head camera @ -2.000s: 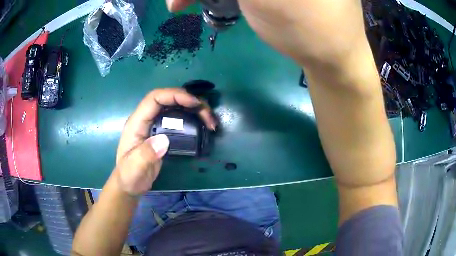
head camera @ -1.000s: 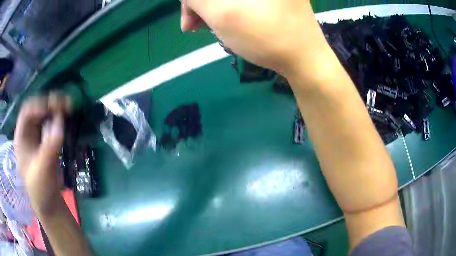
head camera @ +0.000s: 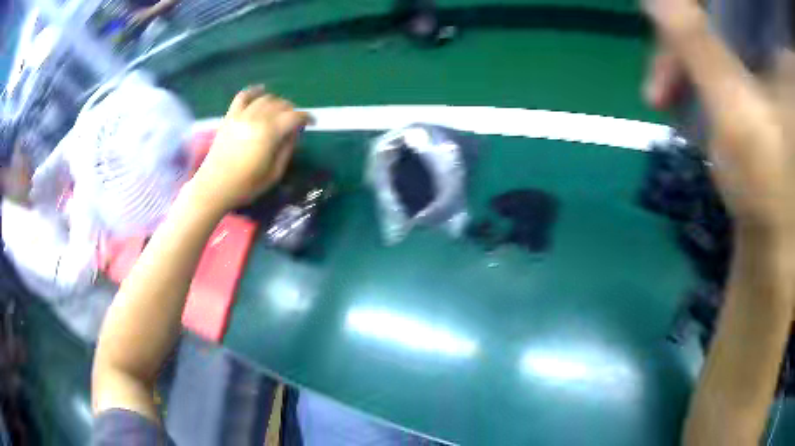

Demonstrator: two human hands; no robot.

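My left hand is at the upper left over the red mat's far end, fingers curled down. Its fingertips are beside dark camcorder bodies, which lie on the green bench at the mat's edge. What is under the fingers is hidden. My right hand is raised at the upper right, strongly blurred. A dark blurred shape shows beside it at the frame's edge; whether the hand grips it is unclear.
An open clear bag of black screws stands left of a loose screw patch. A heap of black parts lies at the right, partly behind my right arm. A white fan stands beyond the red mat.
The view has swung left. My left hand has gone from the bench middle, where it held a camcorder body, to the units by the mat. The screwdriver seen earlier is no longer clearly visible.
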